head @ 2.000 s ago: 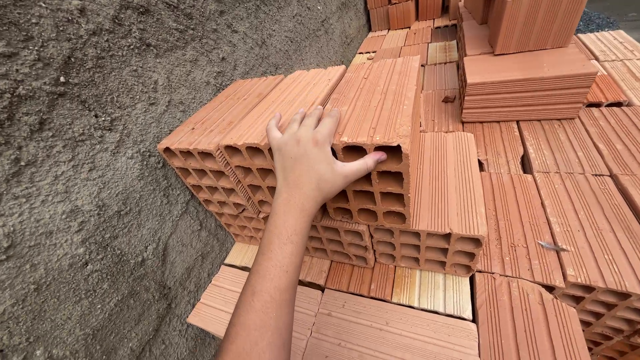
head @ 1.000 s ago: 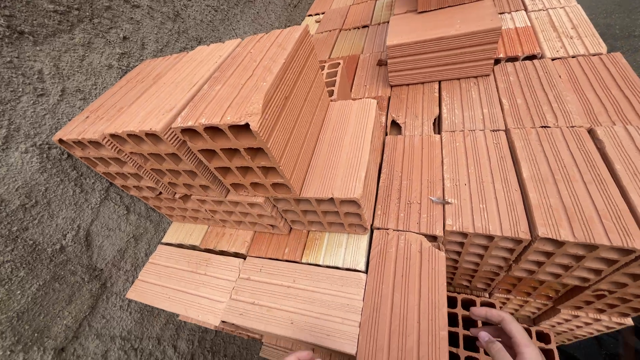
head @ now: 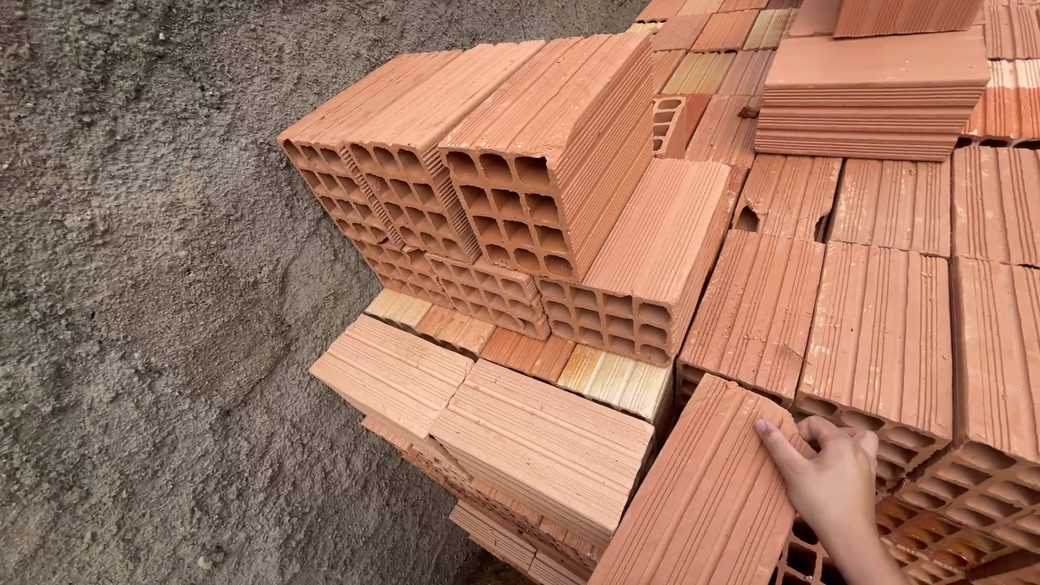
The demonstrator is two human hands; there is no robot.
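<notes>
My right hand (head: 837,479) is at the lower right, at the far right corner of a ribbed hollow clay brick (head: 699,496). Its thumb presses on the brick's top face, and the other fingers bend down over the edge, their tips hidden. This brick lies beside a pale orange brick (head: 544,439). Directly right of the hand are the open cells of a neighbouring brick (head: 877,333). My left hand is out of view.
A rough cement-rendered wall (head: 162,284) runs along the left. Upper bricks (head: 561,97) stand on a lower row, next to a single lower brick (head: 658,227). More bricks (head: 869,97) are piled at the upper right.
My left hand, on top of an upper brick two seconds ago, has left the view. My right hand, over open cells at lower right a second ago, is now on the ribbed brick's corner.
</notes>
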